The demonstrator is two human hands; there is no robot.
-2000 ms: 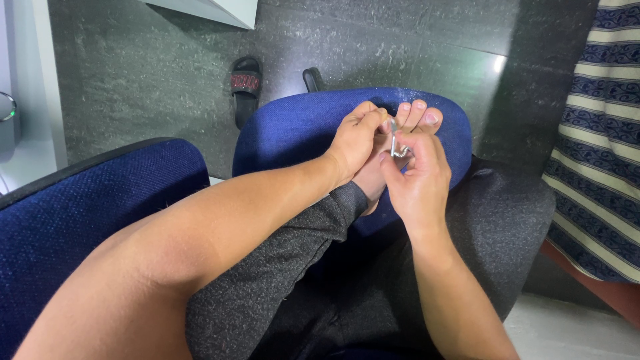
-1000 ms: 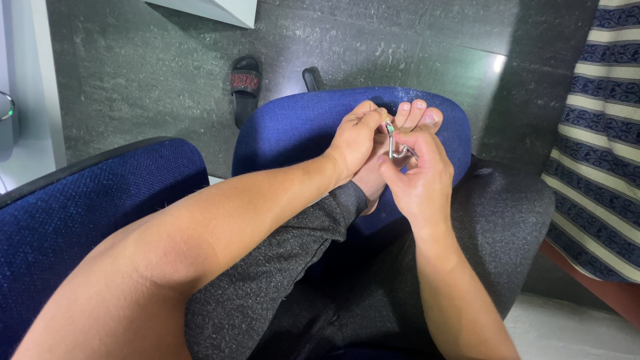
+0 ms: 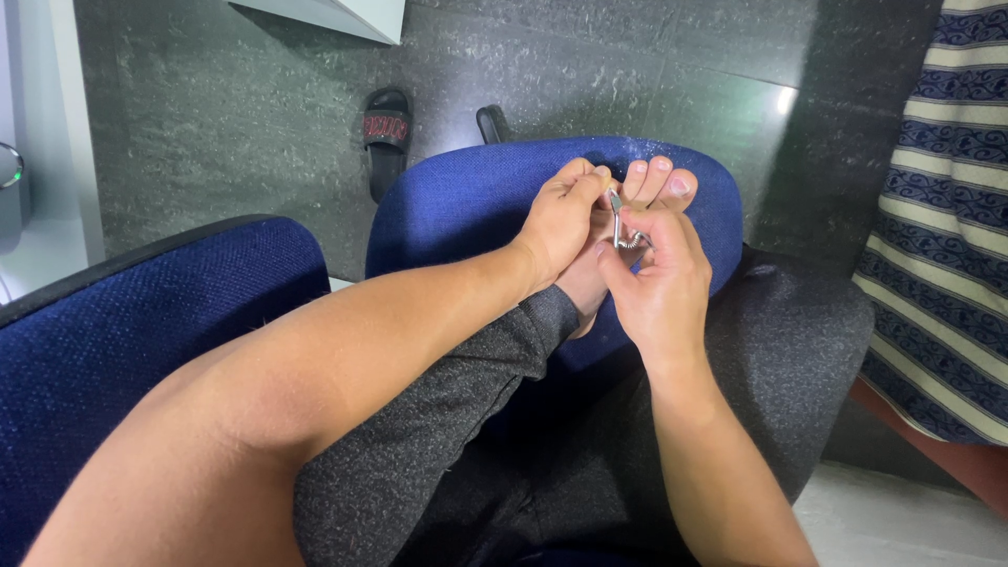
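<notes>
A bare foot [image 3: 589, 272] rests on the blue fabric seat of a chair [image 3: 472, 189], its toes toward the far edge. My left hand [image 3: 563, 216] grips the outer toes at the foot's left side, thumb and fingers pinched around them. Metal spring-handled nail nippers [image 3: 617, 216] are in my right hand [image 3: 661, 276], between thumb and fingers. Their jaws are at a small toe beside my left fingertips; whether they touch the nail cannot be told. The big toe [image 3: 679, 186] and two neighbouring toes stick up beyond my right hand. Pale specks lie on the seat's far edge.
Left is another blue chair [image 3: 165, 315] with a dark rim. A black slide sandal [image 3: 387, 142] lies on the dark tiled floor [image 3: 236, 142], near a white furniture corner [image 3: 354, 16]. At right hangs striped patterned cloth [image 3: 945, 220], with part of a person's leg below.
</notes>
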